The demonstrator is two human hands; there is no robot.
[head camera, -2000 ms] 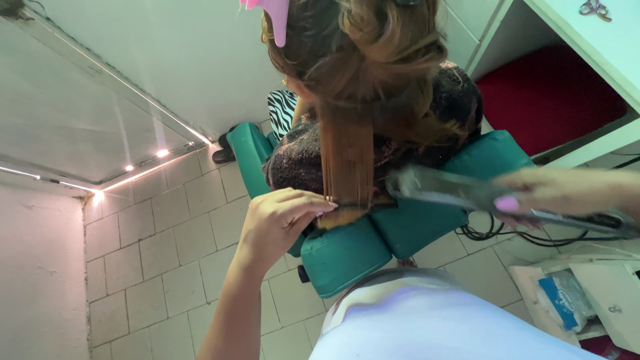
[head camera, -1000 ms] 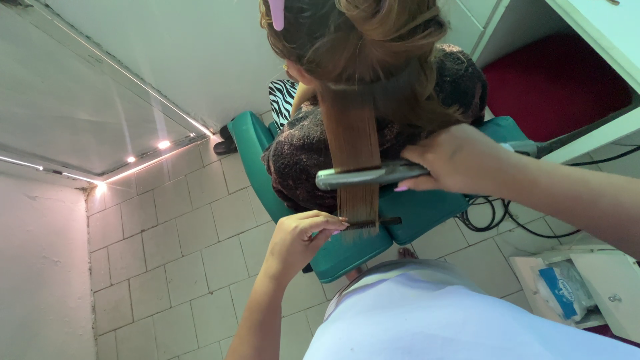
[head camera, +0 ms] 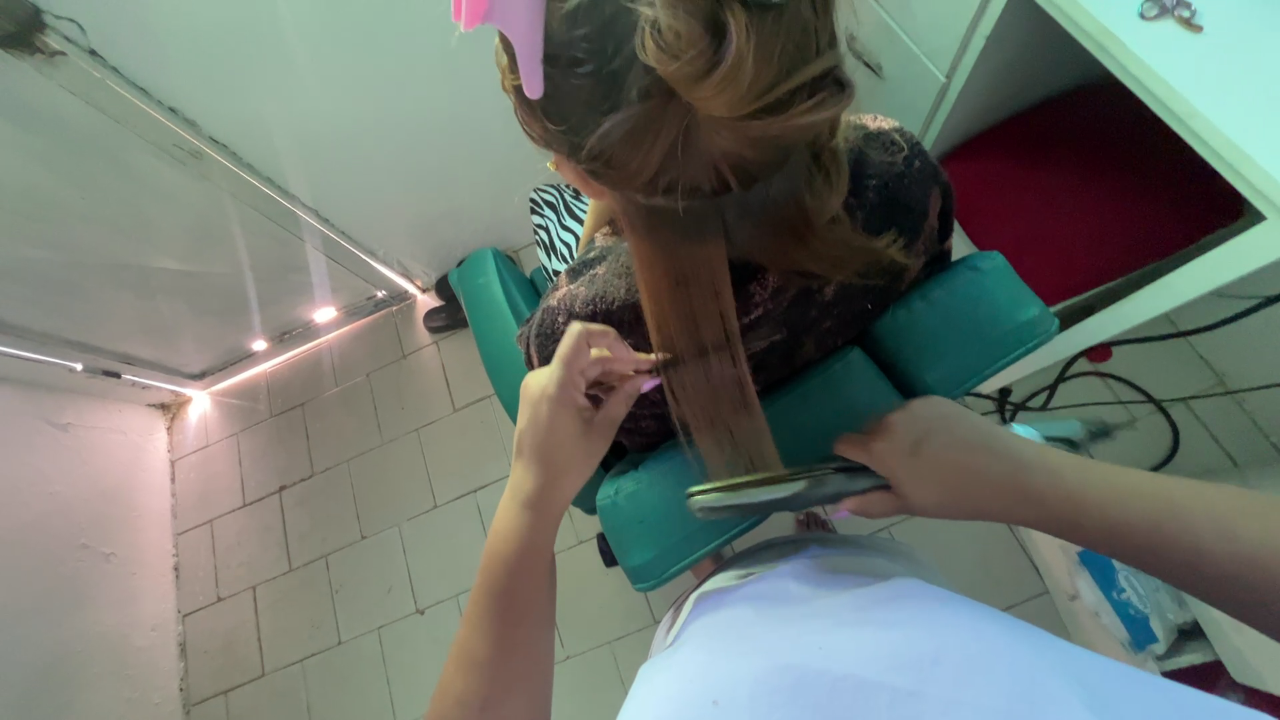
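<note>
A person sits in a green padded chair (head camera: 660,520), back to me, with the upper hair (head camera: 700,90) gathered up and a pink hair clip (head camera: 528,45) at the left of the head. A straight, flat section of brown hair (head camera: 690,320) hangs toward me. My left hand (head camera: 590,400) pinches a thin dark comb at the left edge of this section; the comb appears to run across it, partly hidden in the hair. My right hand (head camera: 930,465) grips a hair straightener (head camera: 770,490), whose plates lie across the lower end of the section.
A white desk (head camera: 1180,90) with a red cushion (head camera: 1090,190) beneath stands at the right. Black cables (head camera: 1130,380) lie on the tiled floor below it. A blue-and-white packet (head camera: 1120,600) sits in an open drawer at lower right. A lit, framed panel (head camera: 180,200) is at the left.
The straightener in my right hand has moved down the hair section, from its middle one second ago to its lower end. My left hand with the comb is now higher, above the straightener.
</note>
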